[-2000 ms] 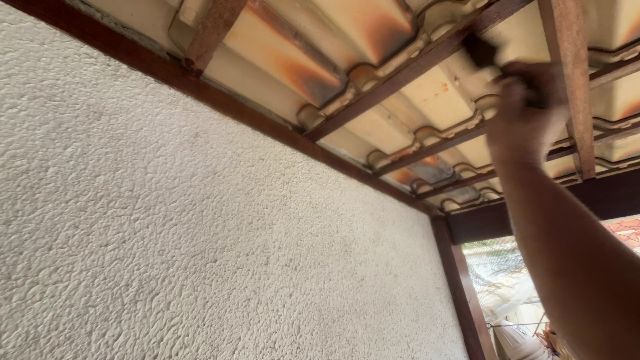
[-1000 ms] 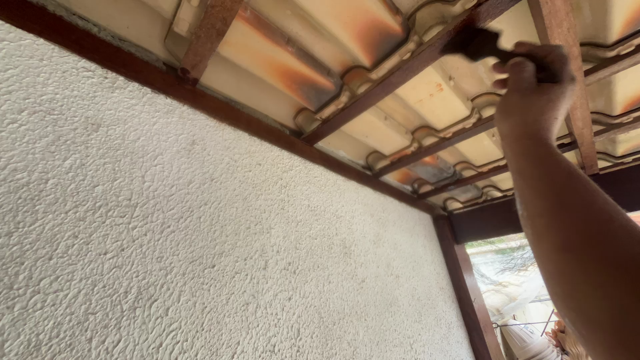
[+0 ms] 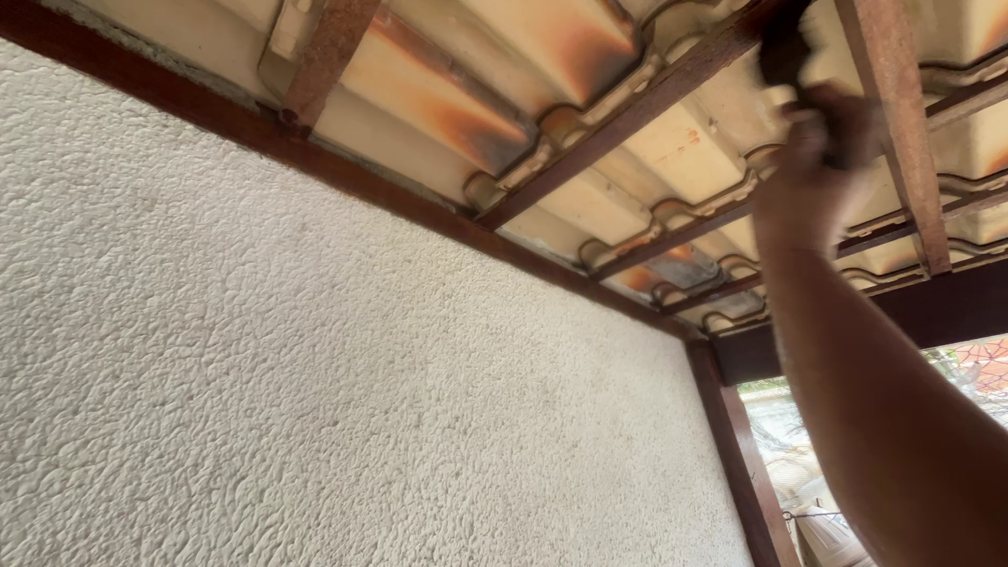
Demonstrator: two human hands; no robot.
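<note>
My right hand (image 3: 823,169), raised at the upper right and blurred, is closed around the handle of a dark brush (image 3: 786,51), most likely a paintbrush. The brush's head points up and lies at a dark brown wooden batten (image 3: 630,110) under the roof tiles; blur hides whether its bristles touch the wood. Just right of the hand runs a lighter, rough wooden rafter (image 3: 898,118). Cream roof tiles (image 3: 685,146) with orange and black stains show behind. My left hand is out of the frame.
A white textured wall (image 3: 354,354) fills the left and middle, edged on top by a dark brown beam (image 3: 378,177). At the right stand a brown post (image 3: 728,441) and a dark crossbeam (image 3: 945,307), with wire netting and a pale bundle (image 3: 835,535) beyond.
My right hand has kept hold of the brush. Since one second ago the brush has swung from pointing left to pointing up, and it has moved right along the batten.
</note>
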